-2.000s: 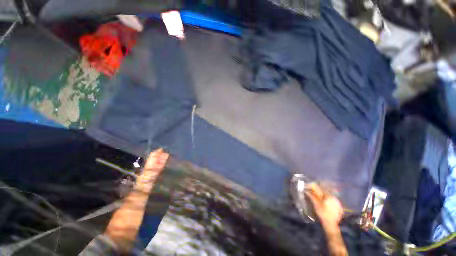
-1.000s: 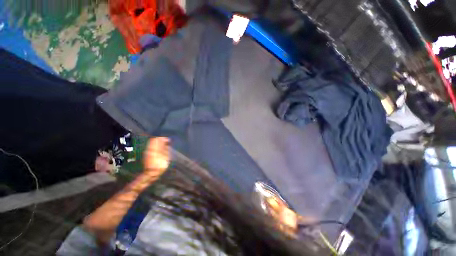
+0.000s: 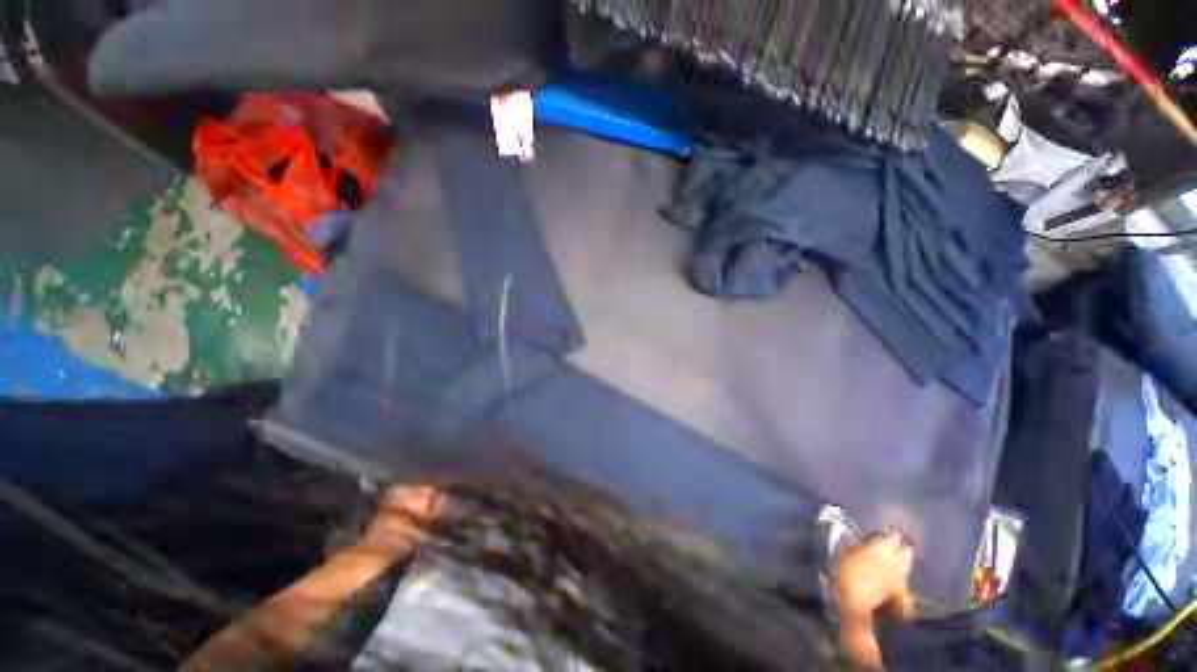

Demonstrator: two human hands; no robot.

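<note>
Dark navy trousers (image 3: 656, 440) lie on the grey padded table (image 3: 788, 381). One leg runs right along the near edge; another part extends toward the far left corner. My right hand (image 3: 877, 574) is closed on the steam iron (image 3: 832, 536), whose silver body is at the right end of the near leg. Its handle is mostly hidden by my fingers. My left hand (image 3: 410, 503) is at the table's near left edge, beside the trousers. It is blurred and I cannot tell whether it grips the cloth.
A crumpled navy pile (image 3: 853, 236) lies at the far right of the table. An iron rest (image 3: 999, 558) is at the right edge, with a yellow hose (image 3: 1145, 646) beyond. A white card (image 3: 513, 125) lies at the far edge. An orange-red bag (image 3: 282, 164) is at left.
The view has swung, so the table appears turned. My right hand and the iron are nearer the table's right end than a second ago. My left hand remains near the front left edge.
</note>
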